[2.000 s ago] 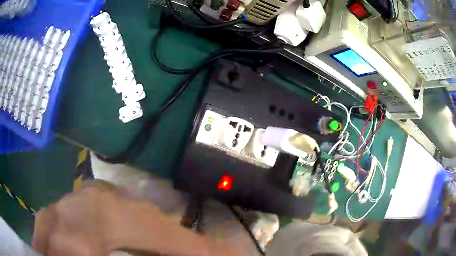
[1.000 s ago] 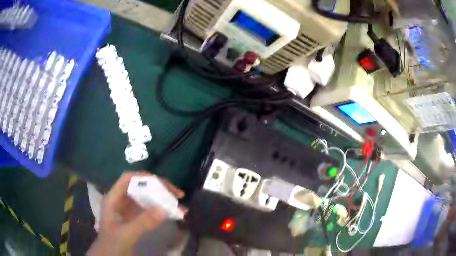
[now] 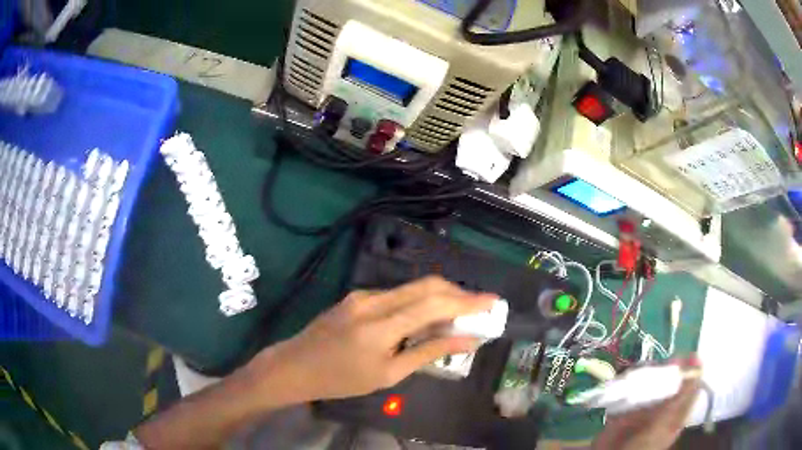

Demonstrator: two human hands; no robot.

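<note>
My left hand (image 3: pixel 382 338) reaches in from the lower left over the test fixture box (image 3: pixel 343 409). Its fingers grip a white charger (image 3: pixel 482 322) at the socket strip (image 3: pixel 453 364); whether its pins are seated is hidden. My right hand (image 3: pixel 655 420), blurred and cut off by the bottom edge, holds a long white blurred object (image 3: pixel 637 387), possibly a charger, right of the small green circuit board (image 3: pixel 558 371). A red light glows on the box front.
A blue tray (image 3: pixel 145 97) of chargers stands left. A row of chargers (image 3: pixel 211 224) lies on the green mat. Black cables run behind the fixture. Two meters (image 3: pixel 303 53) (image 3: pixel 646 206) stand at the back. Thin wires (image 3: pixel 607 308) tangle at right.
My left hand has moved right with a white charger, from beside the row to over the socket. My right hand has come in with a white object. The view has shifted, showing more of the meters.
</note>
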